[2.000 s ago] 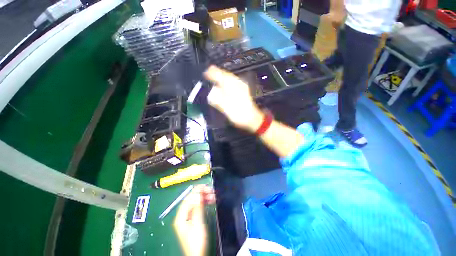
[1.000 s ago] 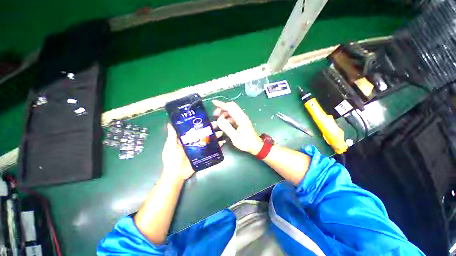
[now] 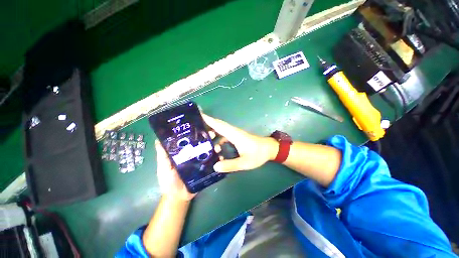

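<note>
A smartphone (image 3: 187, 146) lies screen up, tilted, above the green bench. Its screen is lit and shows 19:23. My left hand (image 3: 172, 174) holds it from below along its left and lower edge. My right hand (image 3: 246, 148) is at the phone's right edge, fingers around that edge and thumb near the lower right corner of the screen. A red band is on my right wrist. The phone's underside is hidden.
The yellow electric screwdriver (image 3: 355, 103) and tweezers (image 3: 317, 108) lie to the right. A printed card (image 3: 291, 65) and clear cup (image 3: 262, 66) are by the back edge. Small modules (image 3: 124, 149) and a long black tray (image 3: 63, 146) are left. A dark box (image 3: 365, 58) stands behind the screwdriver.
The view shifted from the stacked trays to the bench, then closer. My left hand now holds a phone. My right hand has moved from near the phone onto its right edge.
</note>
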